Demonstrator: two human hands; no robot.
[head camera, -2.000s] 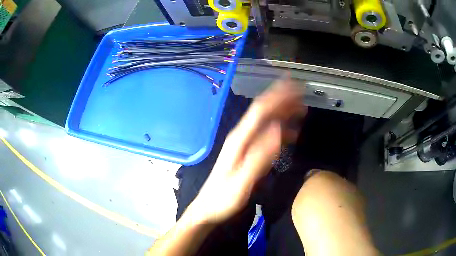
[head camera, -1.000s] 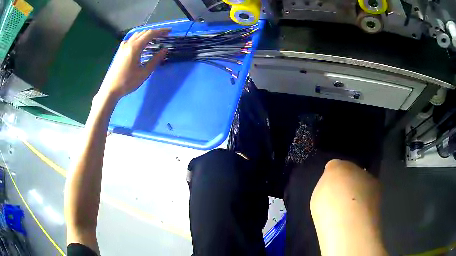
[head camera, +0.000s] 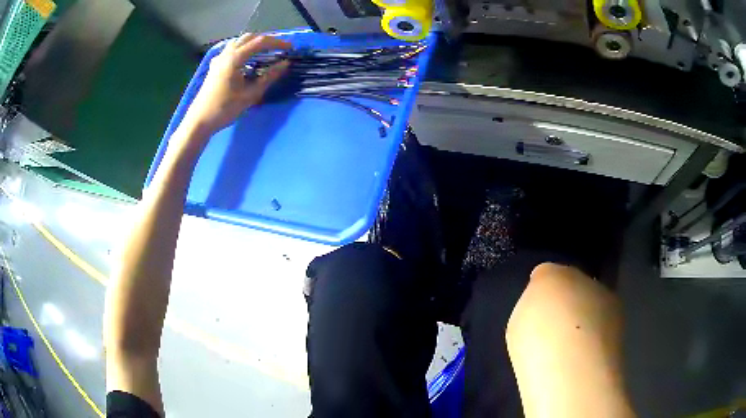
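Note:
Cut black wires (head camera: 352, 80) with copper-coloured ends lie in a loose bundle along the back of the blue tray (head camera: 282, 226). My left hand (head camera: 245, 75) is over the tray's back left, its thumb and fingers around the left ends of the wires. The wires still lie low in the tray, their right ends fanned out. My right forearm shows at the lower right, its near end rounded over my dark-clothed leg; the right hand itself cannot be seen.
Yellow rollers (head camera: 406, 23) of the machine hang just over the tray's back right corner. A drawer (head camera: 605, 152) is under the dark bench top. Small dark offcuts (head camera: 276, 204) lie in the tray. A metal frame (head camera: 687, 245) stands at the right.
My left hand came from the middle to the tray's left end, then moved slightly right and up along the wires. The view shifted early on; the right forearm hardly moved.

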